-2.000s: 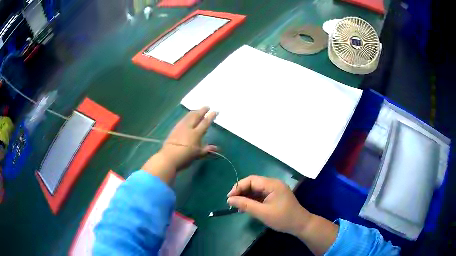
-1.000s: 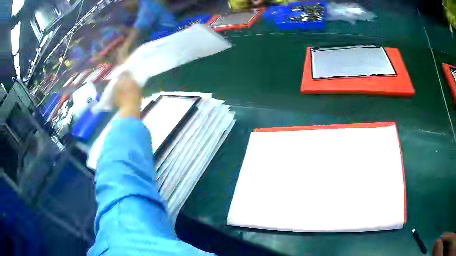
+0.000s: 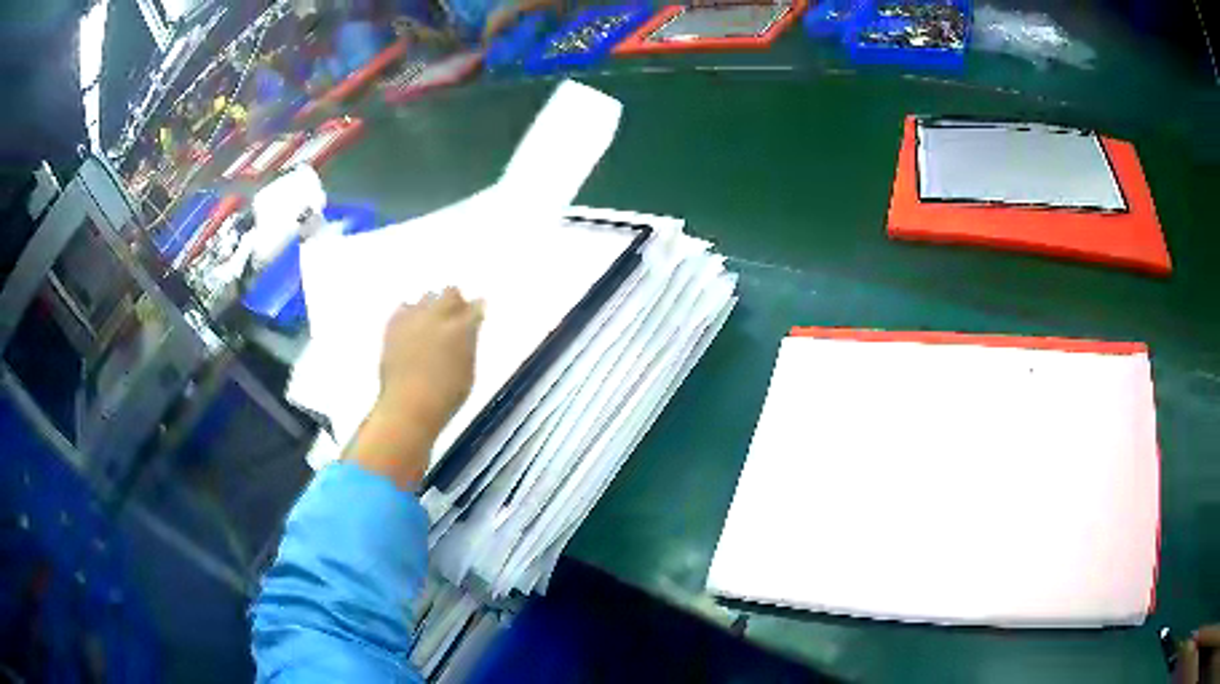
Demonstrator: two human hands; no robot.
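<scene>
My left hand (image 3: pixel 431 354) is at the left, its fingers curled on a loose white sheet (image 3: pixel 388 274). The sheet lies over a black bezel frame (image 3: pixel 542 354), and its far end bends up. The frame is on top of a thick fanned stack of white sheets (image 3: pixel 602 388), its right side and far corner showing. My right hand (image 3: pixel 1200 657) is mostly cut off at the bottom right corner; what its fingers do is hidden. A large white sheet (image 3: pixel 943 481) covers a red-orange board (image 3: pixel 963 339) at the right.
A grey panel (image 3: pixel 1020 166) lies on another red-orange board (image 3: pixel 1030 238) at the far right. Blue bins with small parts (image 3: pixel 910 30) and more red boards stand across the green bench (image 3: pixel 749 147). Blurred people are at the far left. A dark bench edge runs along the bottom.
The view has swung left from the fan and blue bin. The thin strand is out of view. My left hand has brought the loose sheet from beyond the stack down over its top frame.
</scene>
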